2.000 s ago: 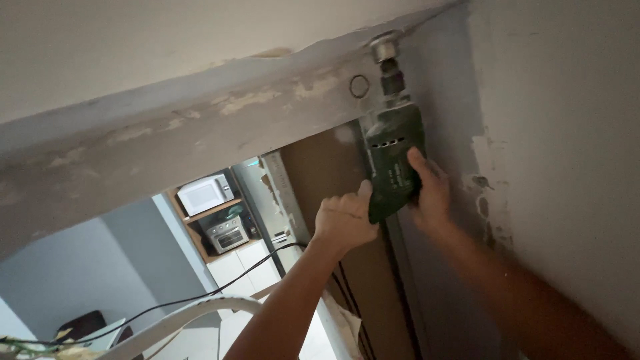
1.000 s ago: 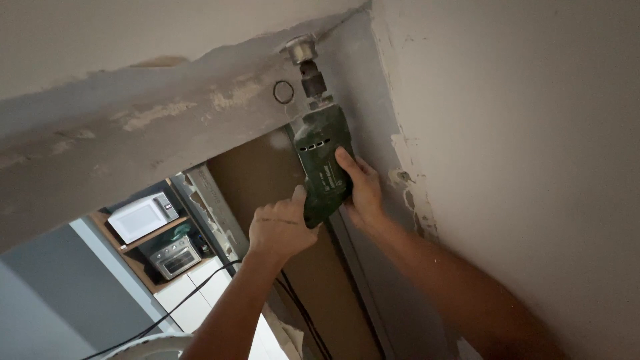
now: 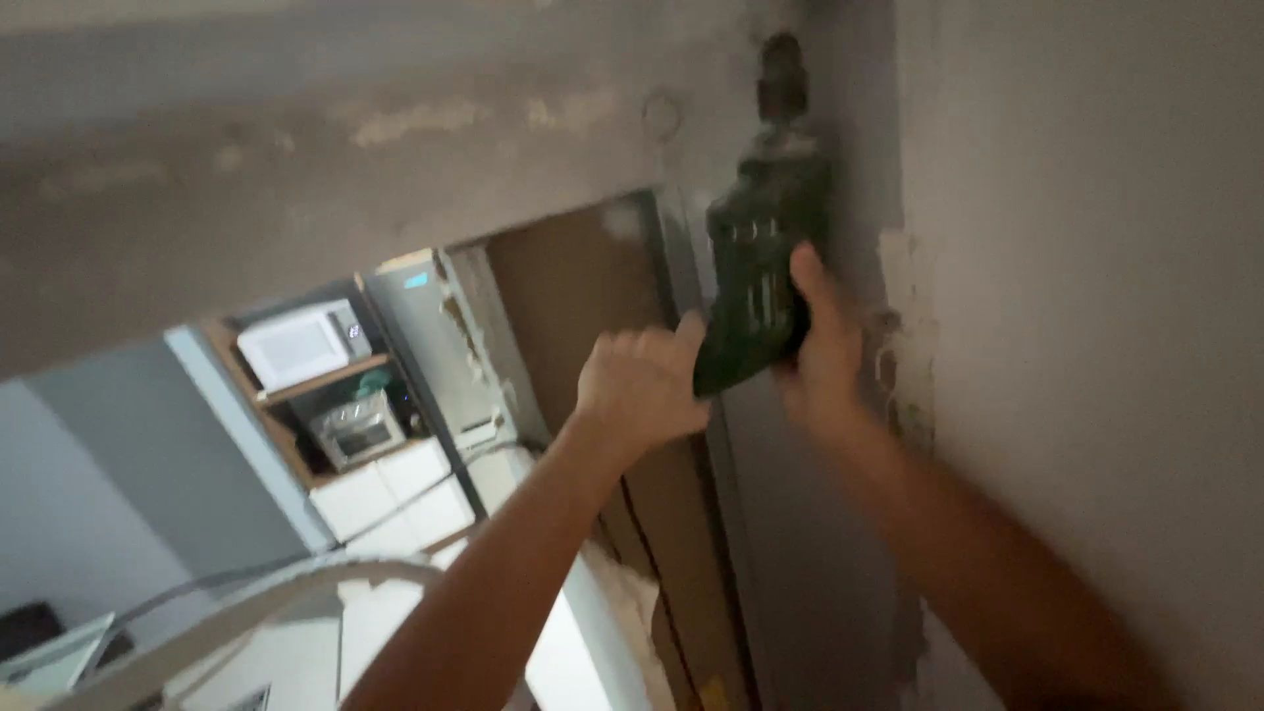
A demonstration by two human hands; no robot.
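A dark green power drill (image 3: 765, 257) points up at the wall above the doorway, close to the corner. My left hand (image 3: 647, 380) is closed around the lower end of its handle. My right hand (image 3: 829, 346) grips the right side of the body, thumb lying along the casing. Above the body the dark chuck (image 3: 782, 79) reaches the patchy plaster beam (image 3: 474, 148); the cutter at its tip cannot be made out. Left of the chuck, a thin circle (image 3: 662, 116) shows on the beam. The view is blurred.
The right wall (image 3: 1086, 247) stands close beside my right arm. Below the beam are a brown panel (image 3: 583, 296) and a dark cable (image 3: 642, 533). Farther off, shelves hold a white microwave (image 3: 296, 346) and a toaster oven (image 3: 360, 432). A pale curved band (image 3: 247, 612) crosses the lower left.
The metal cup-shaped cutter seen above the chuck in both earlier frames is no longer distinguishable. Both hands keep their hold on the drill. The view has shifted.
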